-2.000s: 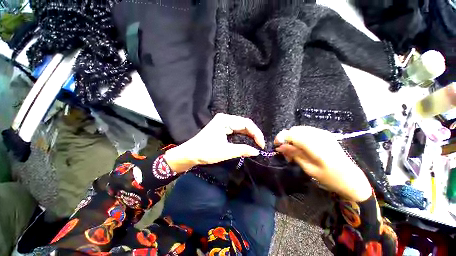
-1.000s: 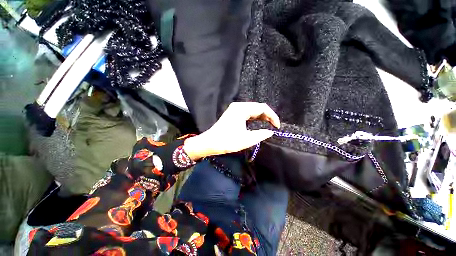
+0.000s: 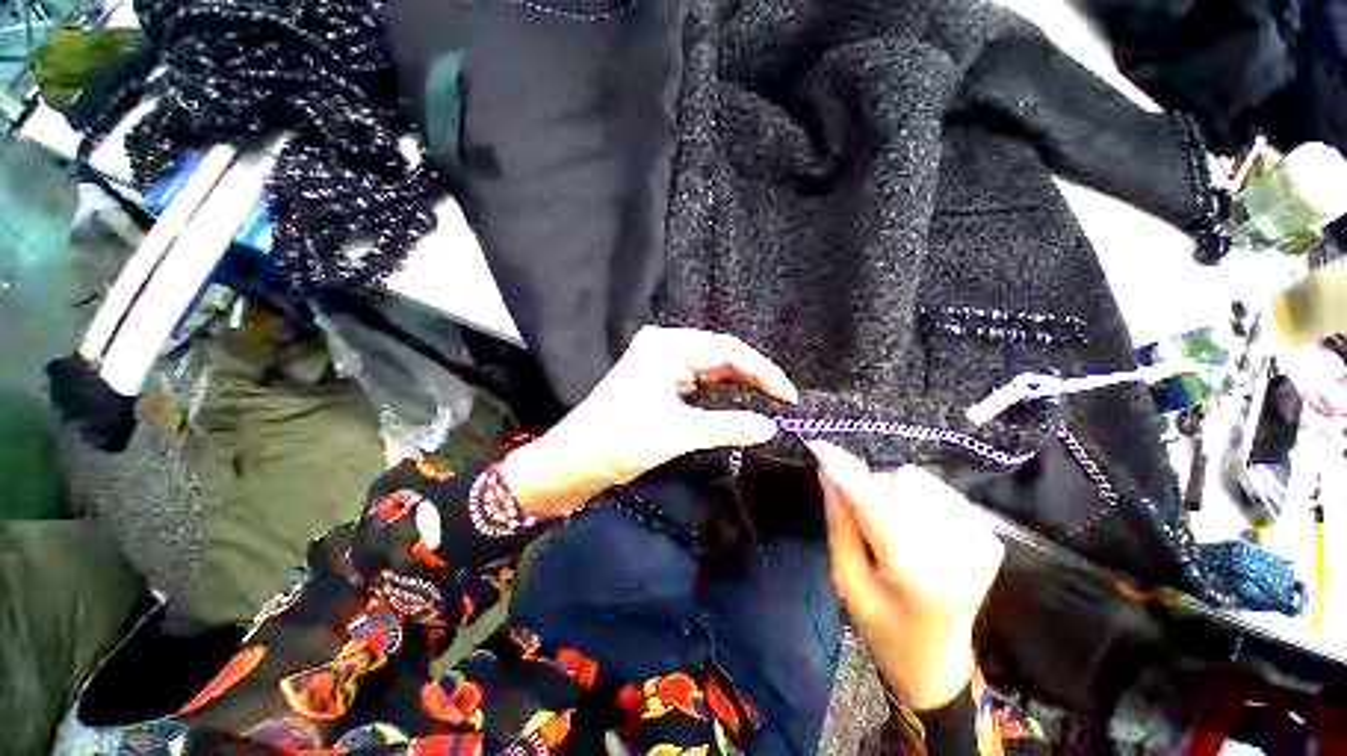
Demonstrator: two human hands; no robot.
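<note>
The dark tweed jacket (image 3: 805,281) lies in front of me. My left hand (image 3: 628,421) pinches its hem edge between thumb and fingers. The silvery-purple chain (image 3: 901,431) runs along the hem, rightward from my left fingertips, and bends down at the right. A short end of it hangs below my left hand. My right hand (image 3: 916,561) is just below the chain, its fingertips close together at the hem beside my left fingertips. Whether they hold a needle or thread cannot be seen. Smooth black lining (image 3: 547,177) shows at the left.
Loose black flecked trim (image 3: 303,133) is heaped at upper left, above white strips (image 3: 170,259). A white cord (image 3: 1108,381) lies across the jacket, below the pocket trim (image 3: 1005,322). A blue textured lump (image 3: 1248,576) and mixed clutter are at the right table edge. Olive fabric is lower left.
My right hand was at the hem, then out of view, and is now back at the hem, lower than at first. My left hand keeps its pinch. The view shifted right, then partly back.
</note>
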